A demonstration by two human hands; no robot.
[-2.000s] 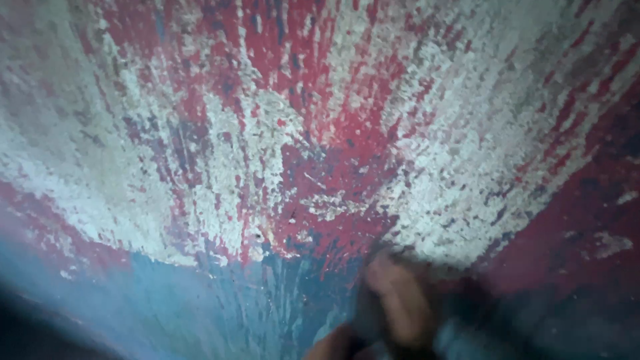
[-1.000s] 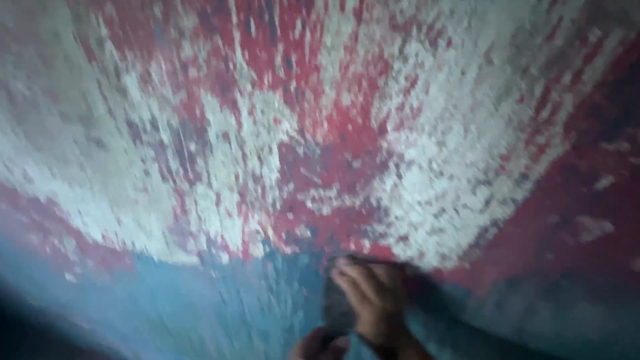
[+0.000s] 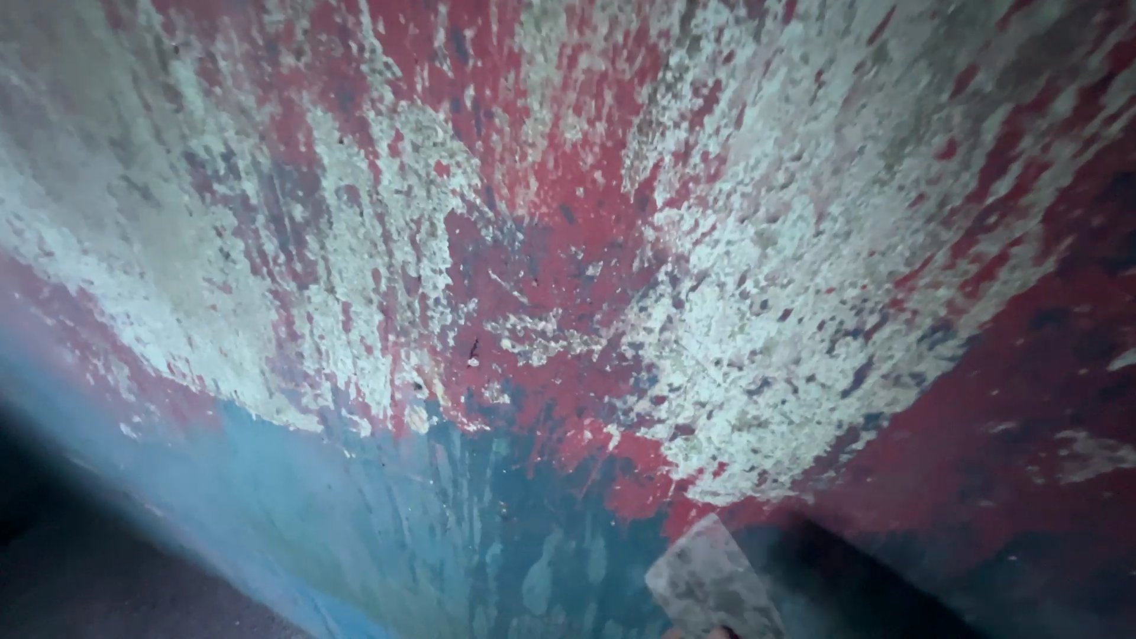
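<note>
A flat, rectangular metal scraper blade (image 3: 710,577), grey and blotched, lies tilted on or close to a painted surface (image 3: 550,390) at the lower right of centre. Its upper corner is near the border of red and blue paint. Fingertips (image 3: 721,633) show at the bottom edge of the view, at the lower part of the blade; which hand they belong to cannot be told. The rest of both hands is out of the frame. Above the blade the surface has red paint with rough, flaking whitish patches (image 3: 754,355); blue paint (image 3: 355,532) spreads below and to the left.
A dark shadow (image 3: 852,568) falls on the surface right of the blade. At the lower left, the blue surface ends in a slanting edge (image 3: 204,568), with a dark, grainy area beyond it.
The hands, both partly seen at the bottom earlier, have moved down and nearly out of view. The blade stands farther right and lower than one second ago.
</note>
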